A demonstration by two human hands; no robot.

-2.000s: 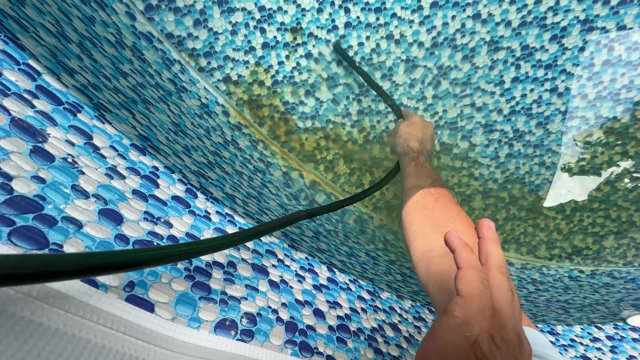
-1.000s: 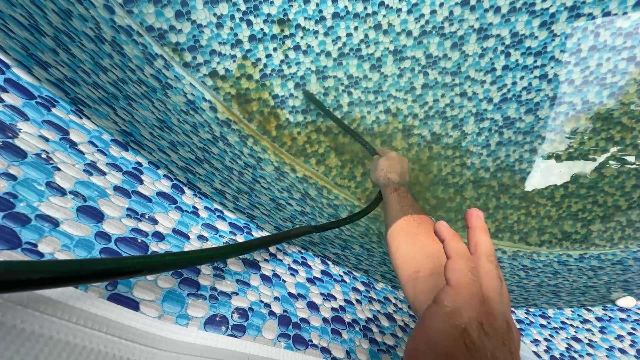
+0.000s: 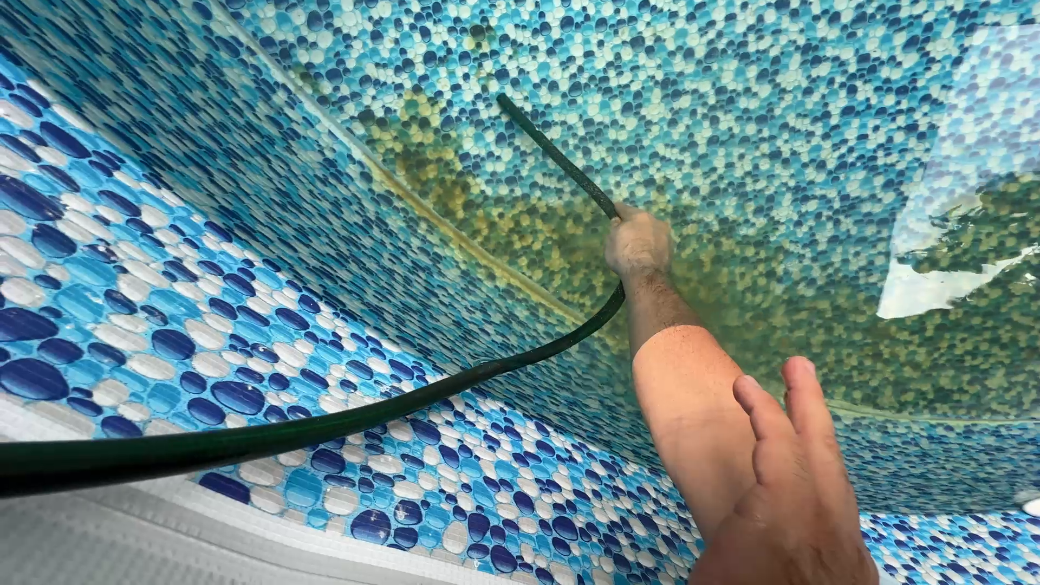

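Observation:
My right hand [image 3: 639,242] is under the water, closed around a dark green hose [image 3: 406,402] a short way back from its end. The hose's straight free end points up and to the left over the pebble-patterned pool liner [image 3: 731,106]. From my right hand the hose bends down and runs left over the pool wall, out of view at the left edge. Yellow-brown sediment [image 3: 528,236] lies on the floor around and below that hand. My left hand [image 3: 792,487] is above the water in front of my right forearm, fingers raised and apart, holding nothing.
The pool's side wall [image 3: 268,211] slopes across the left, with a pale seam [image 3: 455,231] where it meets the floor. A grey-white textured rim [image 3: 162,536] crosses the lower left. A bright reflection [image 3: 918,284] lies on the water at right. A small white object [image 3: 1032,505] shows at the right edge.
My right hand and the hose end have moved left and down in view since two seconds ago. More of the floor at the upper left of the sediment now shows. My left hand remains raised.

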